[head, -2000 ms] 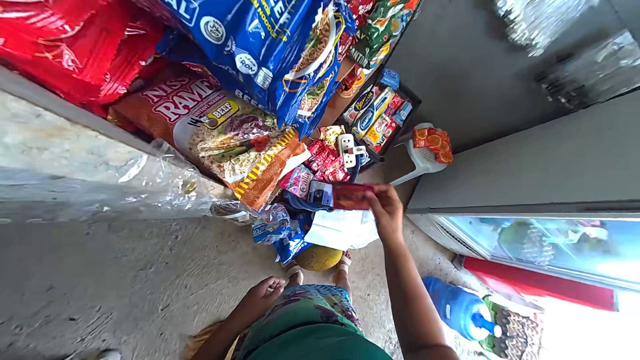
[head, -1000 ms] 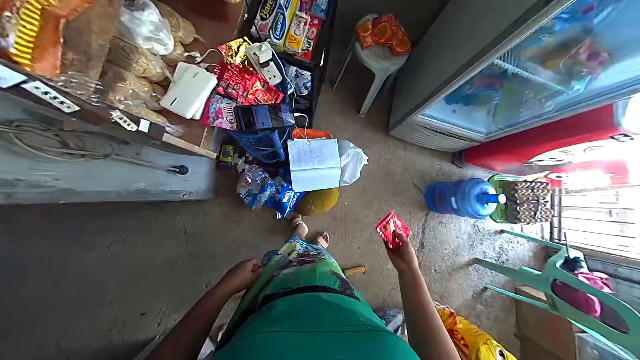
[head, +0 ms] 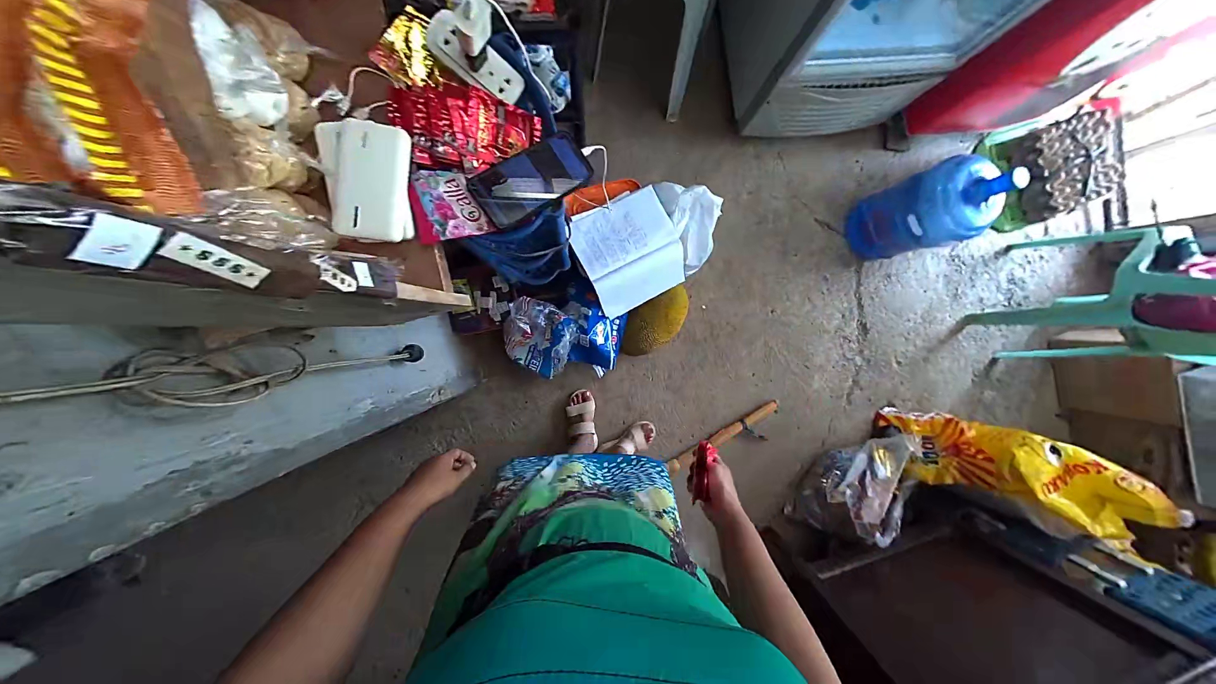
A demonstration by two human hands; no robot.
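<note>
My right hand grips a small red packet beside my right hip. My left hand, fingers curled and with nothing seen in it, hangs at my left side. In front of my feet an open notebook with handwriting lies by a white plastic bag and a yellow-green melon. A smartphone rests near red sachets, a white power strip and a white box-shaped device at the shelf.
Ahead on the right stand a glass-door fridge and a blue water jug. A green plastic chair is at the far right. A wooden-handled tool lies by my feet; a yellow bag sits behind it. A coiled cable hangs at left.
My right hand, with the red packet, has come down and back from over the goods to beside my hip. The view has shifted, now showing the yellow bag and wooden-handled tool more fully.
</note>
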